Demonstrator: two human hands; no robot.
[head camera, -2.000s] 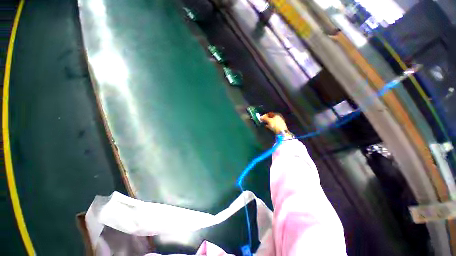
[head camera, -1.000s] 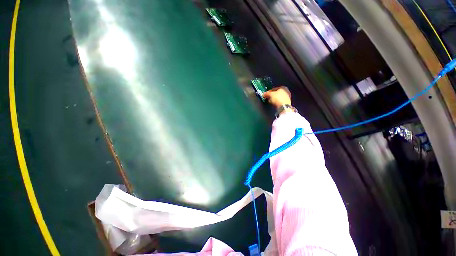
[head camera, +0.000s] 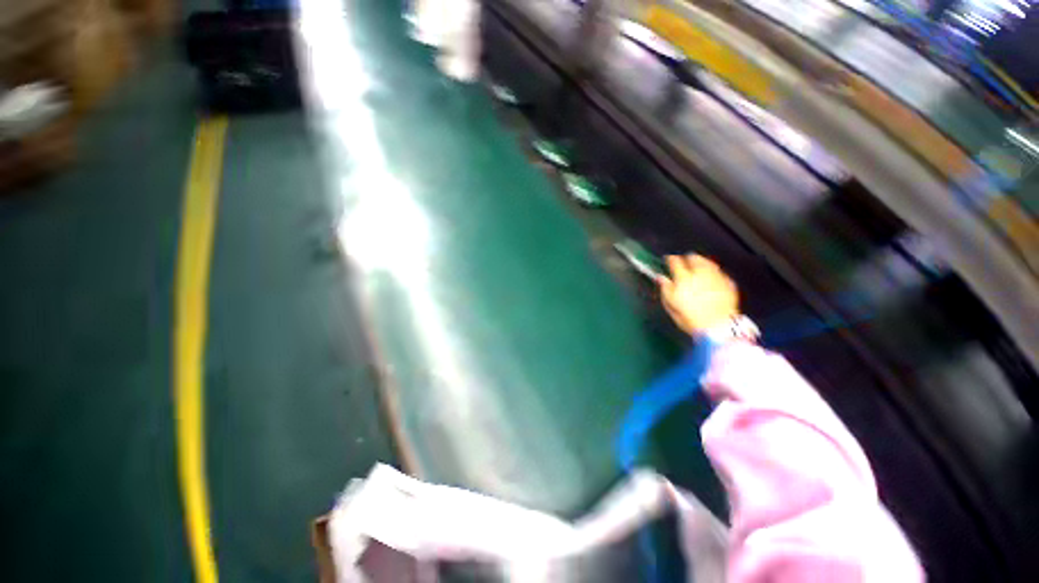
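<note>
My right hand (head camera: 697, 294), in a pink sleeve, reaches out over the dark conveyor strip. Its fingertips are at a small green circuit board (head camera: 640, 257); blur hides whether they touch it or hold anything. More green boards, such as this one (head camera: 587, 189), lie in a row farther up the strip. A white paper band (head camera: 456, 512) loops across the bottom of the picture, close to my body. A blue coiled cord (head camera: 661, 401) runs down beside my right forearm to behind the paper. My left hand is out of the picture.
The shiny green bench surface (head camera: 490, 285) lies left of the boards. A wood-edged shelf (head camera: 900, 114) runs along the upper right. A brown cardboard edge (head camera: 324, 549) shows at the paper's left. A yellow floor line (head camera: 191, 342) and a dark object (head camera: 242, 57) are at left.
The view has turned, so the bench and boards appear shifted right and a dark object shows at upper left. My right hand is still at a board on the strip.
</note>
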